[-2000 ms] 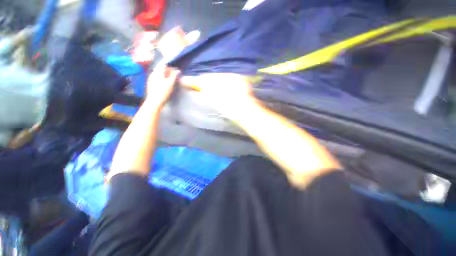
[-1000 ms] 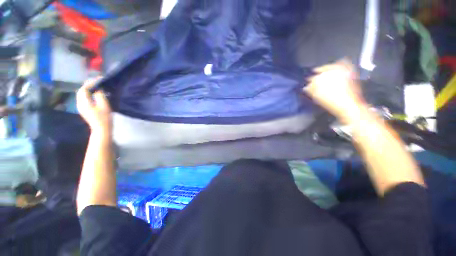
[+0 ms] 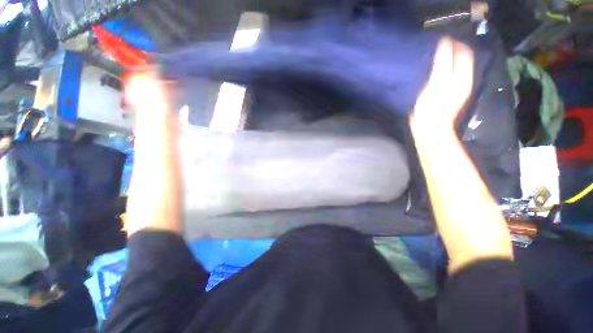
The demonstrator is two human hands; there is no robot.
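A navy garment (image 3: pixel 338 62) is stretched in the air beyond the grey padded arm (image 3: pixel 292 170), blurred by motion. My left hand (image 3: pixel 148 88) is at the garment's left end, blurred, its fingers closed on the edge. My right hand (image 3: pixel 447 81) is at the garment's right end and holds it; the fingertips are partly hidden. The padded arm lies bare in front of me, its rounded end to the right. A steam iron (image 3: pixel 523 224) is parked at the right, partly cut by glare, with a brown-orange handle.
A white card (image 3: pixel 540 170) lies near the iron. A white strip (image 3: pixel 229 106) shows behind the padded arm. A yellow line (image 3: pixel 579 194) runs at the right edge. A blue crate (image 3: pixel 224 276) is below. Dark and pale cloth piles (image 3: pixel 62 185) are at the left.
The navy garment has been lifted off the padded arm and moved away from me, with both hands moving up and forward. The iron now shows more clearly at the right.
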